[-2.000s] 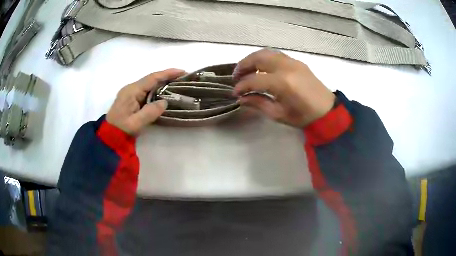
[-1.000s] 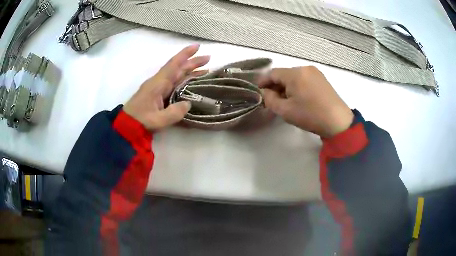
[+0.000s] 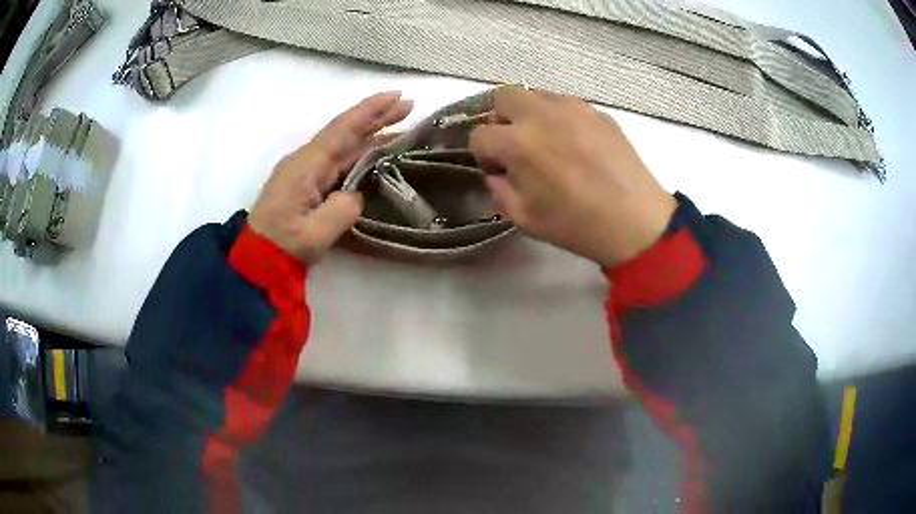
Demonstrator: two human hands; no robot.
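A beige-grey coiled strap (image 3: 432,239) stands on edge on the white table between my hands, as a loose oval of several layers. Small silvery metal parts and a short webbing tab (image 3: 407,197) show inside it. My left hand (image 3: 313,186) holds its left end, thumb at the near side and fingers spread behind. My right hand (image 3: 562,166) grips the layers at the right end, with the fingertips partly inside the coil. The coil's right end is hidden behind my right hand. No white band shows on this coil.
Long loose straps (image 3: 482,52) lie across the table's far side, with hardware at both ends. Finished bundles with white middles (image 3: 45,176) stand in a row at the left. More straps (image 3: 62,45) lie at the far left. The white table's rounded near edge (image 3: 452,394) is before me.
My right hand has moved a little left and away from me over the coil. The coil is opened wider, and its inner tab is tilted more steeply.
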